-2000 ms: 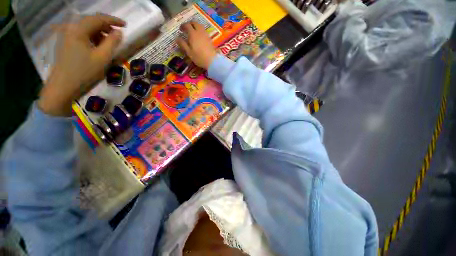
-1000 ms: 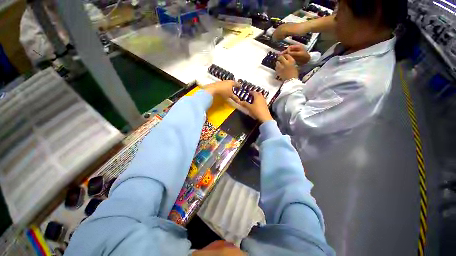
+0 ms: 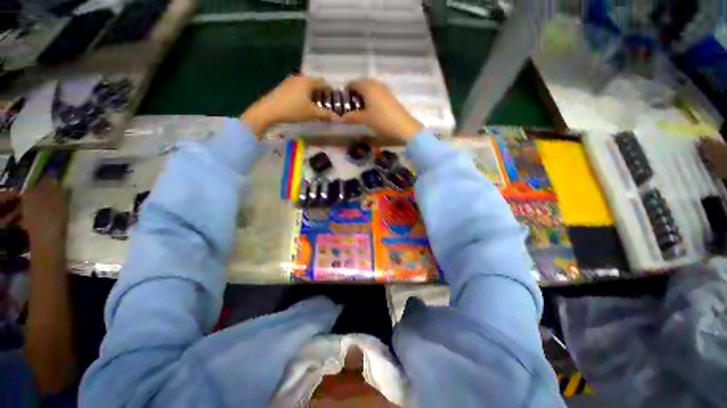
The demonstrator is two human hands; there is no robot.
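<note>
My left hand and my right hand hold a short row of several smartwatch units on edge between them, above the bench's far side. The units look like dark ribs with silvery rims. Below them, several dark watch units lie on the colourful printed sheet. Some stand on edge in a row at its left; others lie flat with loose gaps. The faces of the held units cannot be read.
A white pocketed tray lies beyond the bench edge. Another white tray with watch rows is at right. More units and a dark rectangular block lie on the greyish bench cover. Another person's arm is at far left.
The view has swung from the neighbour's tray at right back to the bench. My hands, with the row of units between them, are now in front of the pocketed tray.
</note>
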